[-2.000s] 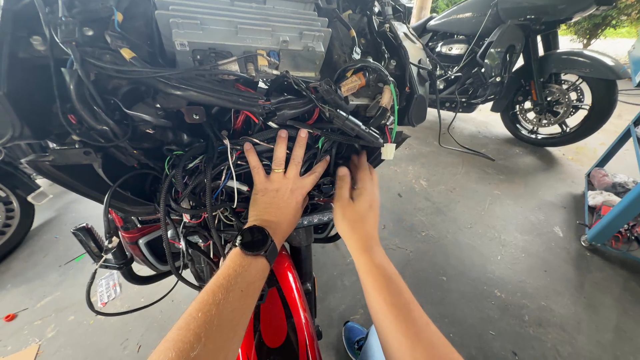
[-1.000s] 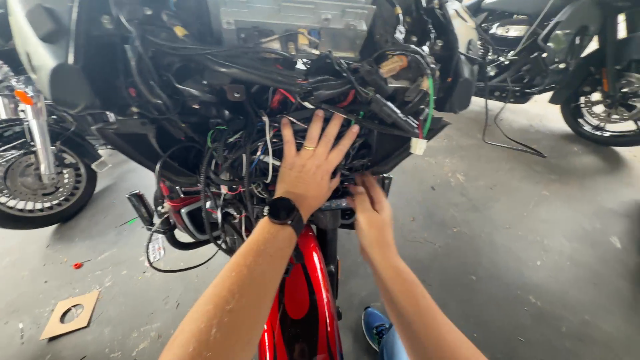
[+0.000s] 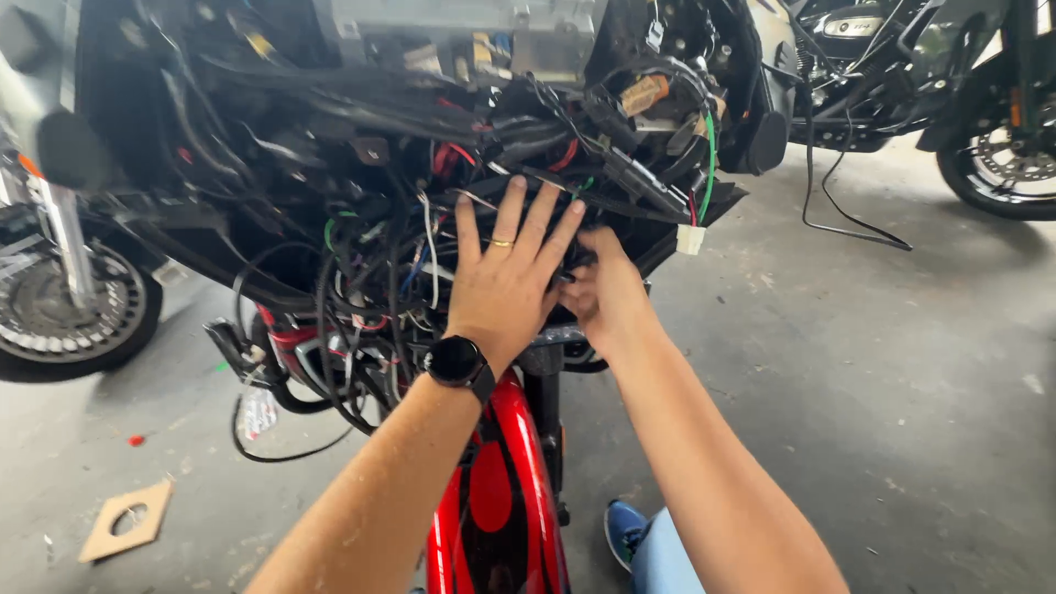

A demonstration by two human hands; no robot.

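Note:
My left hand [image 3: 507, 276] lies flat with spread fingers on a tangled wiring harness [image 3: 404, 247] in the open front fairing of a motorcycle. Just right of it, my right hand [image 3: 602, 289] has its fingers curled among dark wires at the bundle's right side; its fingertips are partly hidden, and whether they grip a wire cannot be told. A white plug connector [image 3: 690, 239] hangs on green and red wires to the upper right of my right hand. Above the wires sits a silver metal unit [image 3: 462, 25]. The red front fender [image 3: 524, 445] is below my hands.
Another motorcycle's front wheel [image 3: 66, 305] stands at the left, and a dark motorcycle [image 3: 990, 124] at the upper right. A black cable [image 3: 858, 235] trails on the floor beside it. A cardboard piece with a round hole [image 3: 153, 511] lies at lower left. A blue shoe [image 3: 623, 528] shows below.
My left hand stays spread on the wires. The fingers of my right hand, straighter two seconds ago, are now more curled beside it. The view has shifted.

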